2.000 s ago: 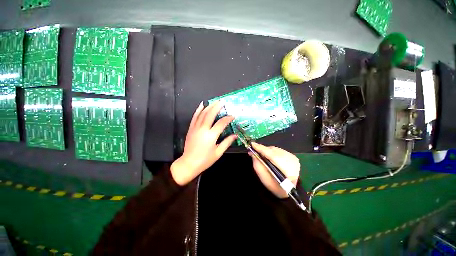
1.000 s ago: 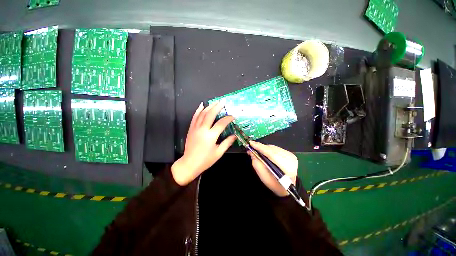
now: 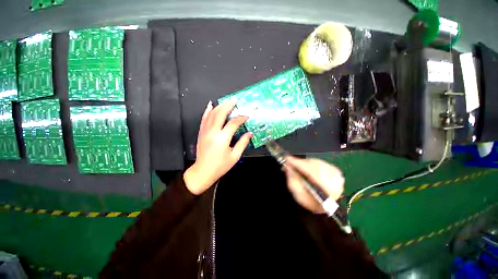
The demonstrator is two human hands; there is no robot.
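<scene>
A green circuit board [image 3: 278,106] lies tilted on the black mat in front of me, with glare across it. My left hand [image 3: 215,144] rests on its left end, fingers spread over the corner. My right hand [image 3: 314,184], slightly blurred, holds a soldering iron [image 3: 310,188] like a pen, with its dark handle and white band. The iron's front end is near the board's lower edge; I cannot tell whether the tip touches it. A pale cable runs from the iron to the grey box.
Several green panels [image 3: 97,64] lie in rows at left. A yellow cup [image 3: 326,48] stands behind the board. At right are a scrap tray [image 3: 361,128], a grey-black box [image 3: 434,103], a green-rimmed spool [image 3: 423,28] and a white sheet [image 3: 469,82]. A grey conveyor [image 3: 218,12] runs behind.
My right hand and the iron have moved right, away from the left hand, and the iron's front end has moved off the board's left part. The whole view has shifted slightly.
</scene>
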